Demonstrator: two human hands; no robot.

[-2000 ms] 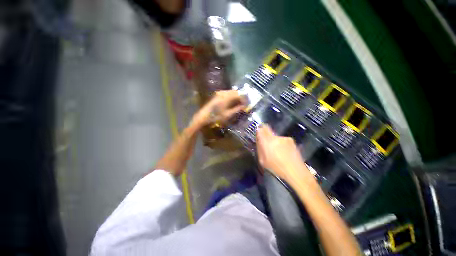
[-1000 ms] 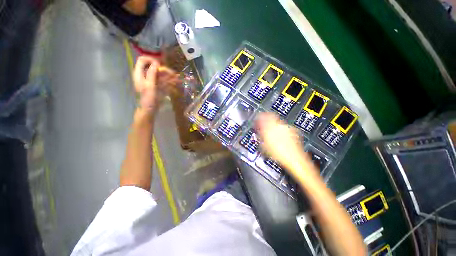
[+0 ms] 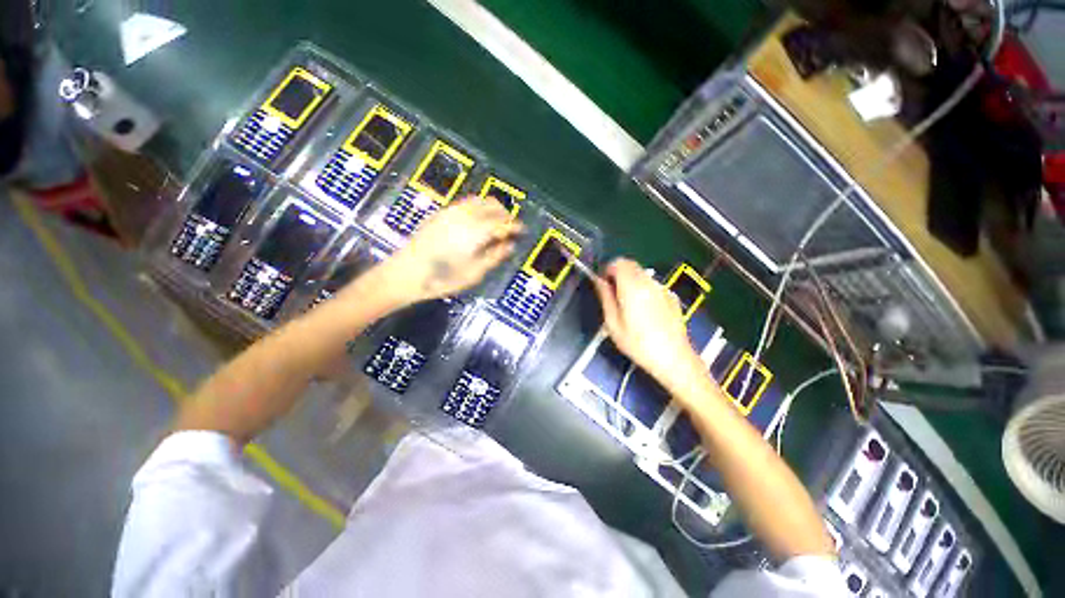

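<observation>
A clear blister tray holds two rows of keypad phones. The upper-row phones have yellow frames around their screens; the visible lower-row phones have none. My left hand is over the fourth upper-row phone, fingers curled by its yellow frame and partly covering it; whether it grips anything is unclear. My right hand is just right of the last upper-row phone, fingertips closed on a thin light sliver, perhaps tweezers, pointing at that phone's screen.
Test fixtures with yellow-framed phones and white cables lie to the right. Beyond are a large tester, a round fan and a tray of phone backs. A white bracket is at the far left.
The view has swung right, bringing the tester, fan and second tray into sight. My left hand has come from beyond the bench edge onto the tray; my right hand has moved to the tray's right end.
</observation>
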